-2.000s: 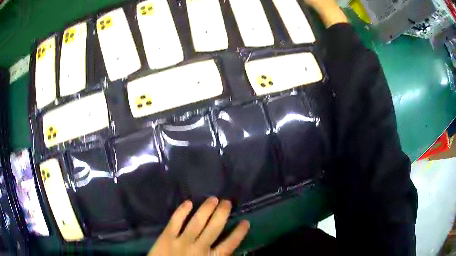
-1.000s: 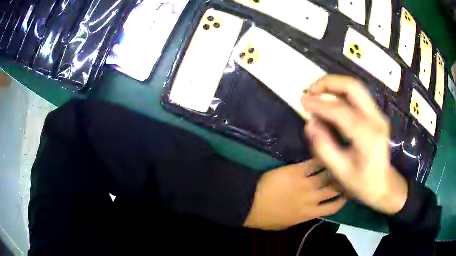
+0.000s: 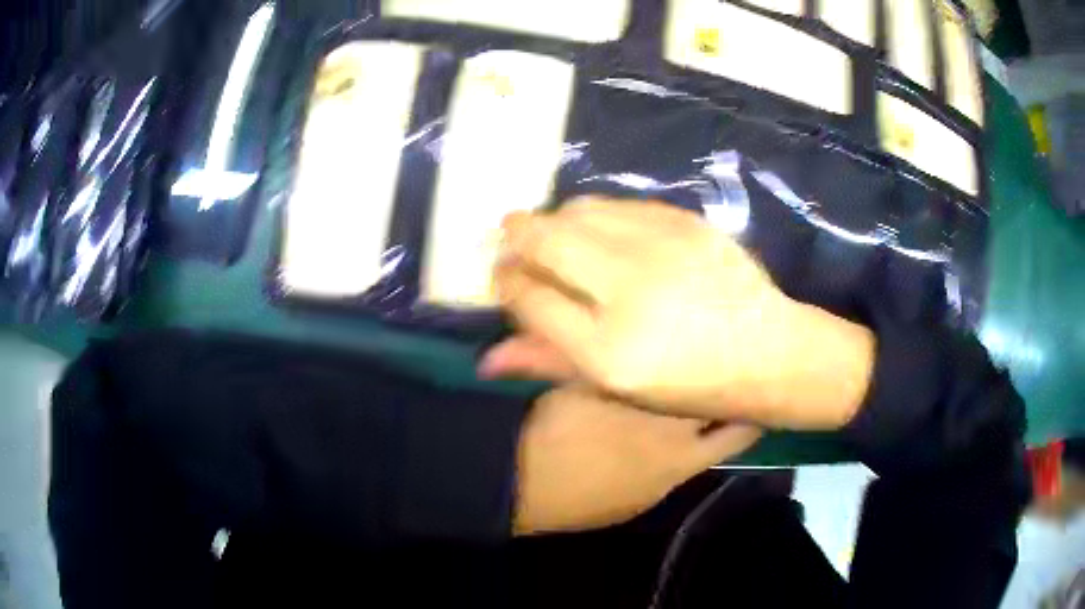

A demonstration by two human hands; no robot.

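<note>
A black plastic tray (image 3: 666,125) lies before me. A cream back cover (image 3: 357,173) lies upright in its near-row left pocket. A second cream cover (image 3: 494,179) lies beside it, parallel. My right hand (image 3: 666,309) reaches in from the right, with its blurred fingertips at this cover's lower right edge; whether they grip it is unclear. My left hand (image 3: 619,464) lies at the tray's near edge below the right hand, its fingers mostly hidden behind it. Near-row pockets to the right show dark with glare.
Other covers lie in the tray's rows behind, including one sideways (image 3: 761,54). Glossy black trays (image 3: 83,202) lie at the left. A dark slab with bright glare (image 3: 220,184) lies between them and my tray. The green bench top (image 3: 1029,286) shows at right; a blurred person's part shows lower right.
The second cover has turned from a slant to upright beside the first one. My right hand has moved left and crosses over my left hand. The view has shifted.
</note>
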